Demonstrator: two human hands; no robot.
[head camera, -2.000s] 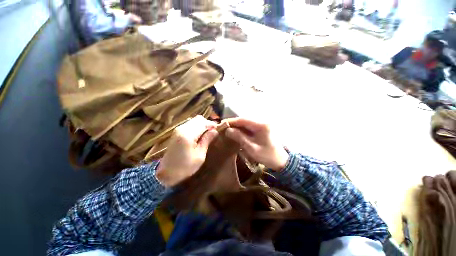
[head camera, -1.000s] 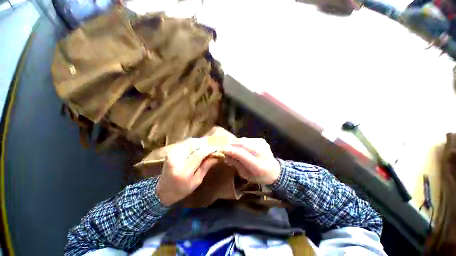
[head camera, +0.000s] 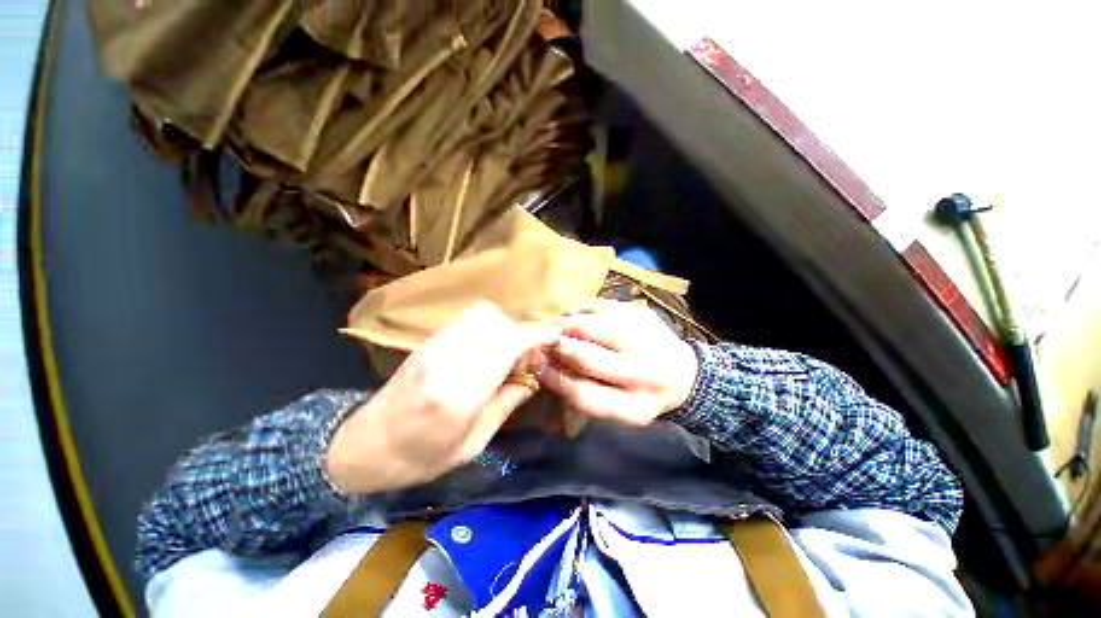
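A tan-brown handbag (head camera: 483, 284) lies on my lap, with its open side and a strap beyond my hands. My left hand (head camera: 441, 392) and my right hand (head camera: 622, 362) meet at the bag's near edge and pinch it between the fingertips. A small tan bit of the edge shows between the left fingers. The exact piece pinched is mostly hidden by the fingers.
A large bag pile (head camera: 350, 109) stands beyond my lap to the left. The white-topped table (head camera: 821, 60) is on the right, with a worn red strip (head camera: 791, 127) along its edge. A hammer (head camera: 990, 278) and small dark snips (head camera: 1084, 435) lie on it. A dark surface with a yellow edge line is at left.
The view has tilted down. The bag's tan side now lies spread beyond my hands, where it was bunched up close to them. Both hands still pinch the edge.
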